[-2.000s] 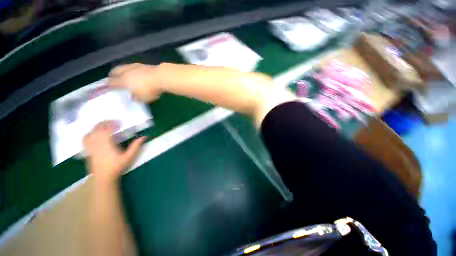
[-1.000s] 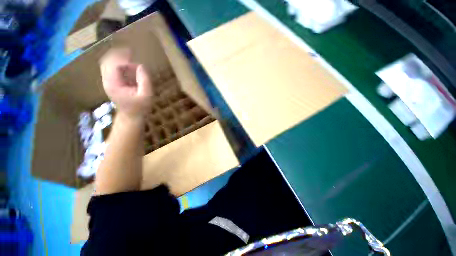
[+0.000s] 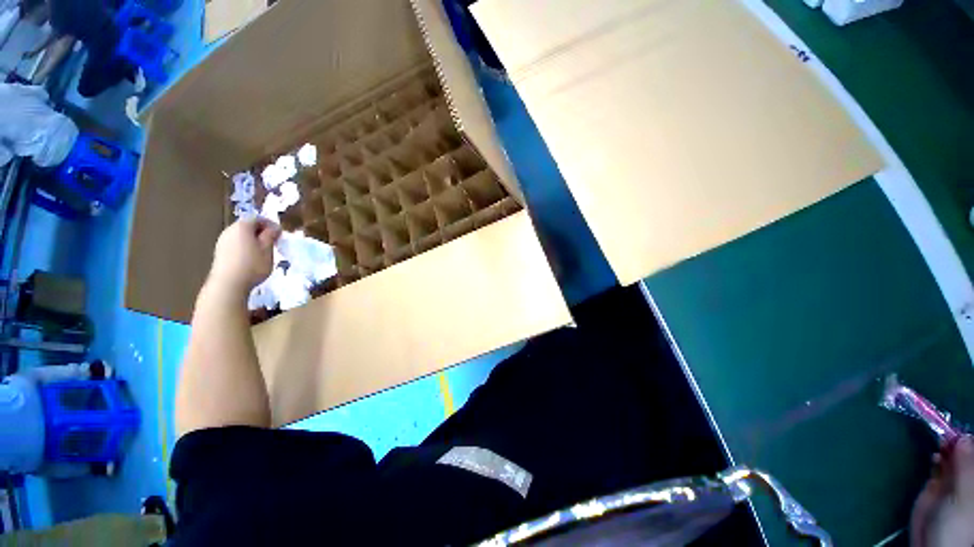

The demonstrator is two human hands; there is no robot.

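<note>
My left hand point(image 3: 246, 254) is inside the open carton point(image 3: 401, 347), its fingers closed at the edge of a white wrapped part point(image 3: 307, 260). The hand hides part of the grip. More white wrapped parts point(image 3: 280, 171) stand in cells at the carton's left side. The brown card dividers point(image 3: 390, 198) form cells with no white parts in them on the right side. My right hand point(image 3: 948, 497) is cut off by the lower right edge and holds a pink bagged part point(image 3: 924, 408) above the green bench.
A flat cardboard sheet point(image 3: 684, 139) lies on the green bench point(image 3: 822, 321) right of the carton. Beyond the white edge is the conveyor belt point(image 3: 918, 96), with a white item point(image 3: 854, 9) cut off at the top. Blue stools point(image 3: 94, 422) and parts of other people are at the left.
The view has turned from the belt to the carton. My left hand has gone from the trays to over the carton, then down to the white parts. My right hand now shows with a pink bagged part.
</note>
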